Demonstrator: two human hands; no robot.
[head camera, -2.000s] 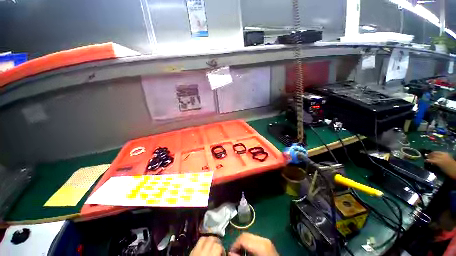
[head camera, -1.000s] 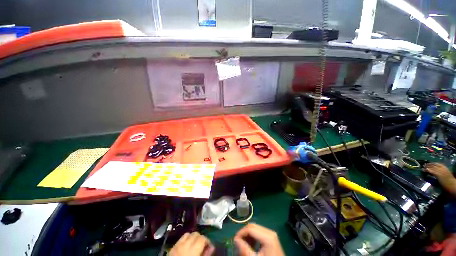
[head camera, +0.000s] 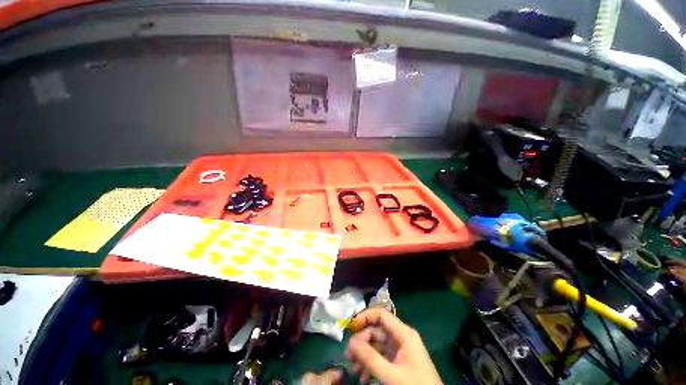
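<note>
My right hand (head camera: 395, 350) is raised in front of the crumpled white cloth (head camera: 331, 312) and the small dispensing bottle (head camera: 382, 298). A small yellow piece (head camera: 345, 323) shows at its fingertips, perhaps a sticker. My left hand (head camera: 322, 377) is blurred and mostly cut off by the bottom edge; what it holds is hidden. The white sheet with rows of yellow patches (head camera: 241, 254) lies across the front of the orange-red tray (head camera: 353, 244). The tray holds a dark pile of small parts (head camera: 249, 197) and several black frames (head camera: 350, 202).
Dark parts and metal tools (head camera: 259, 334) lie at the near left. A yellow perforated sheet (head camera: 105, 218) is left of the tray. At right are the blue hot air handle (head camera: 504, 230), a tape roll (head camera: 472, 271), the yellow iron handle (head camera: 594, 302), cords and a black fan box (head camera: 481, 353).
The view has shifted closer to the tray. My right hand has risen away from my left, and a yellow piece now shows at its fingertips. My left hand has dropped mostly out of the picture.
</note>
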